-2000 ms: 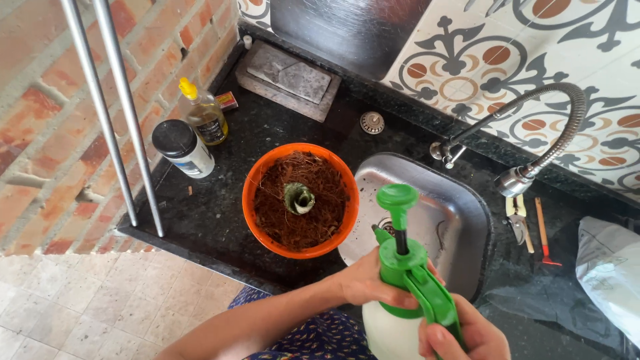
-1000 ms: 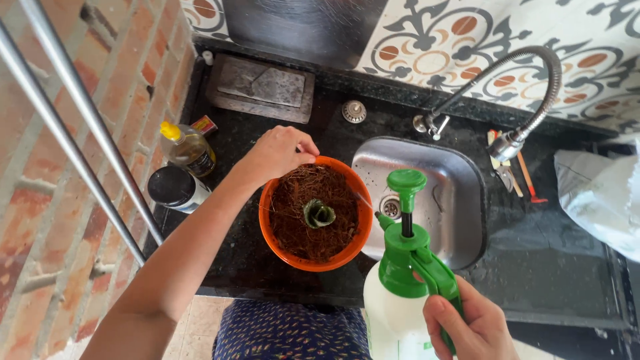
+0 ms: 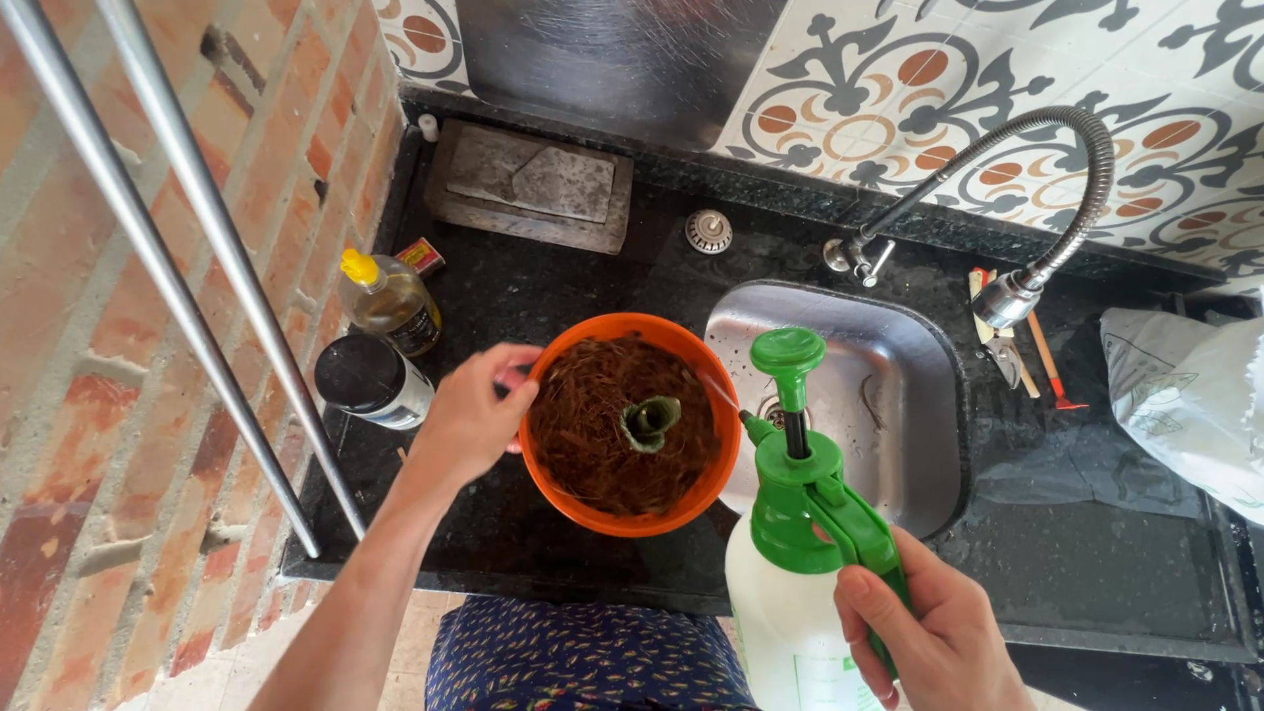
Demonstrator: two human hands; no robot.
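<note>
An orange plastic pot (image 3: 726, 464) stands on the dark stone counter, filled with brown fibrous material (image 3: 592, 444) around a rolled green leaf (image 3: 649, 423). My left hand (image 3: 484, 405) grips the pot's left rim, the thumb at the edge and the fingers partly hidden. My right hand (image 3: 923, 622) is closed around the green handle of a white pump sprayer (image 3: 795, 622). Its nozzle points at the pot's right rim, and a thin jet of liquid runs from it toward the fibre. The sprayer's pump knob stands raised.
Behind the sprayer lies a steel sink (image 3: 908, 434) with a flexible faucet (image 3: 1081, 188). Left stand a yellow-capped bottle (image 3: 395, 306), a black-lidded jar (image 3: 370, 380) and a matchbox (image 3: 420, 257). A stone block (image 3: 528, 188) sits behind; pruning shears (image 3: 1002, 346), a small red tool (image 3: 1047, 360) and a plastic bag (image 3: 1185, 395) lie right.
My left hand left the sprayer for the pot's upper rim, then moved down to its left side. My right hand has stayed on the sprayer's handle.
</note>
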